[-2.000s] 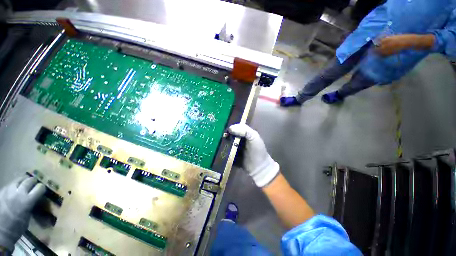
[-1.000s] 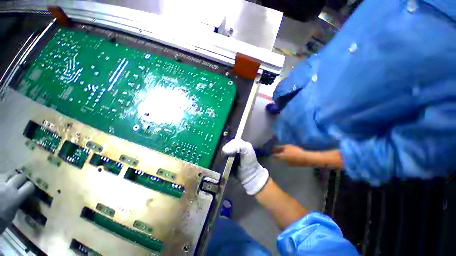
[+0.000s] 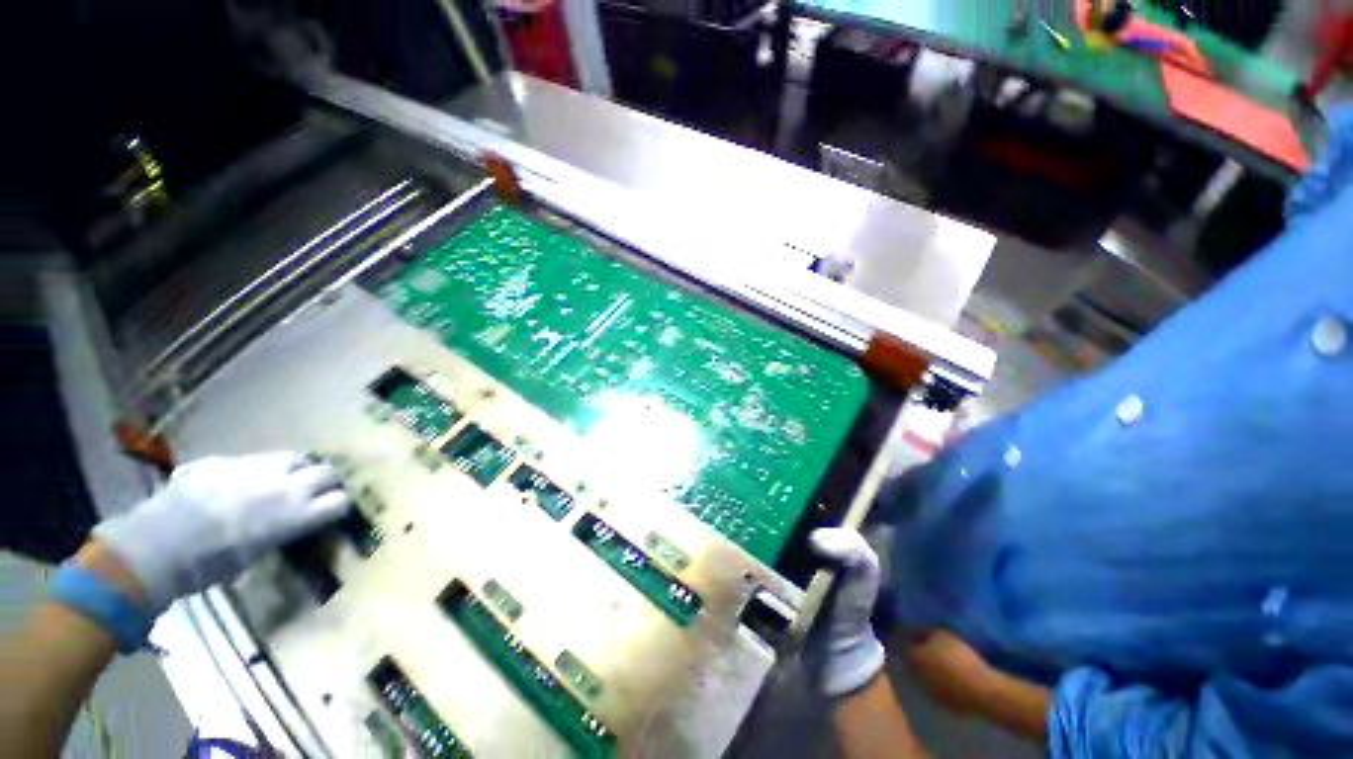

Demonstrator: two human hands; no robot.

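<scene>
A large green circuit board (image 3: 712,389) lies solder side up in a carrier frame (image 3: 873,489) with orange-brown corner blocks. A silver metal plate (image 3: 430,527) with rectangular cut-outs covers its near part. My left hand (image 3: 223,522), in a white glove, lies on the plate's left part, fingertips at a dark cut-out; whether it grips anything is hidden. My right hand (image 3: 849,608), in a white glove, holds the frame's right edge, thumb on top and fingers hidden below.
Conveyor rails (image 3: 297,282) run at the left, and a steel table (image 3: 712,186) lies behind the frame. A person in a blue coat (image 3: 1128,445) stands close at the right. A green-matted bench (image 3: 1039,60) with red-orange pads is at the back.
The view has swung left and up, so the board and both hands appear further right. The back bench and left rails now show. Both hands keep about the same places on plate and frame.
</scene>
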